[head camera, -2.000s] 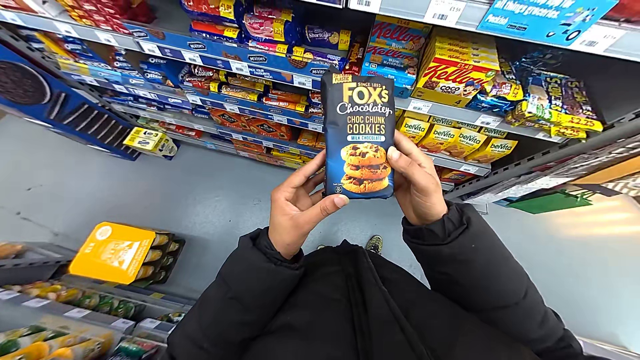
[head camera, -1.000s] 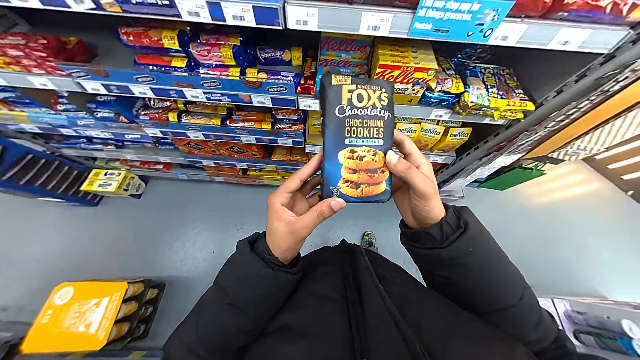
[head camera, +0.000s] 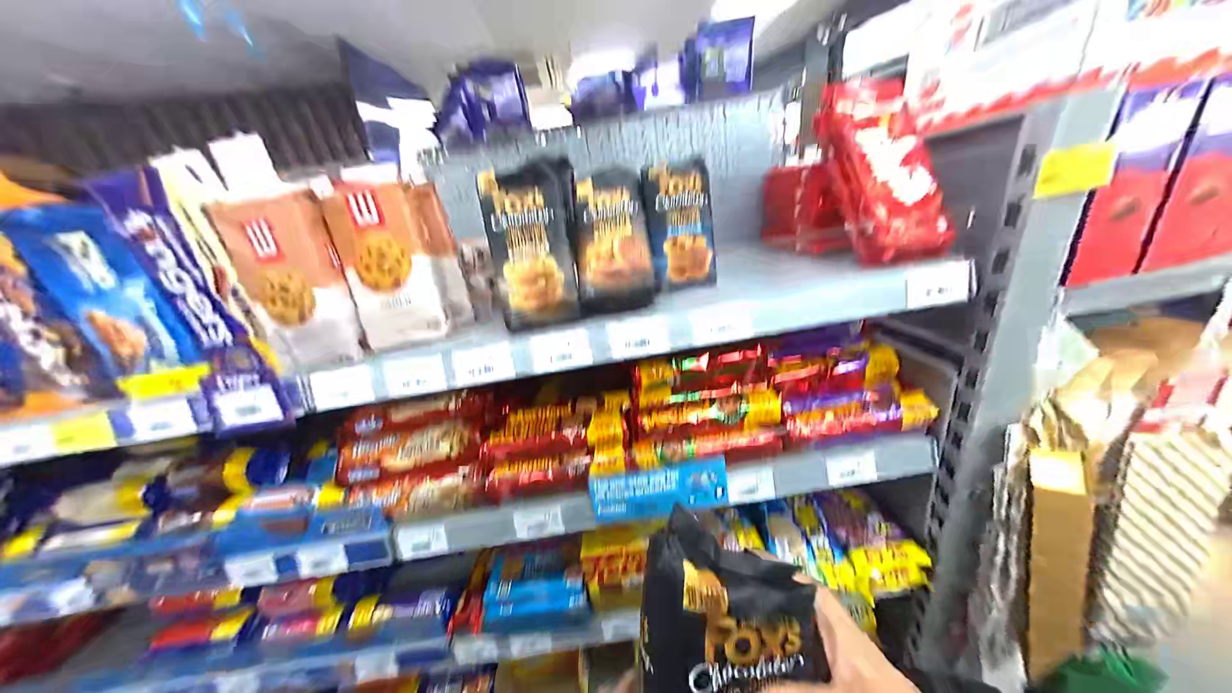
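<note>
A dark Fox's cookie packet (head camera: 727, 616) stands at the bottom of the view, cut off by the lower edge. My right hand (head camera: 852, 640) grips its right side, with the sleeve just showing. Of my left hand (head camera: 621, 683) only a small blurred bit shows at the packet's lower left, so its hold is mostly hidden. On the shelf above and beyond, three similar dark Fox's packets (head camera: 613, 239) stand side by side, the rightmost with a blue part. Orange and white cookie packets (head camera: 385, 260) stand to their left.
A shelf edge with price labels (head camera: 640, 337) runs across the view. Chocolate biscuit multipacks (head camera: 712, 409) fill the shelf below. Red packets (head camera: 881, 183) lean at the upper right, beside a grey shelf upright (head camera: 1011, 337). Flattened cardboard (head camera: 1059, 539) stands at the right.
The view has swung up from the floor to the shelves. The packet, earlier held upright in both hands with its whole front showing, now sits at the bottom edge, partly out of view.
</note>
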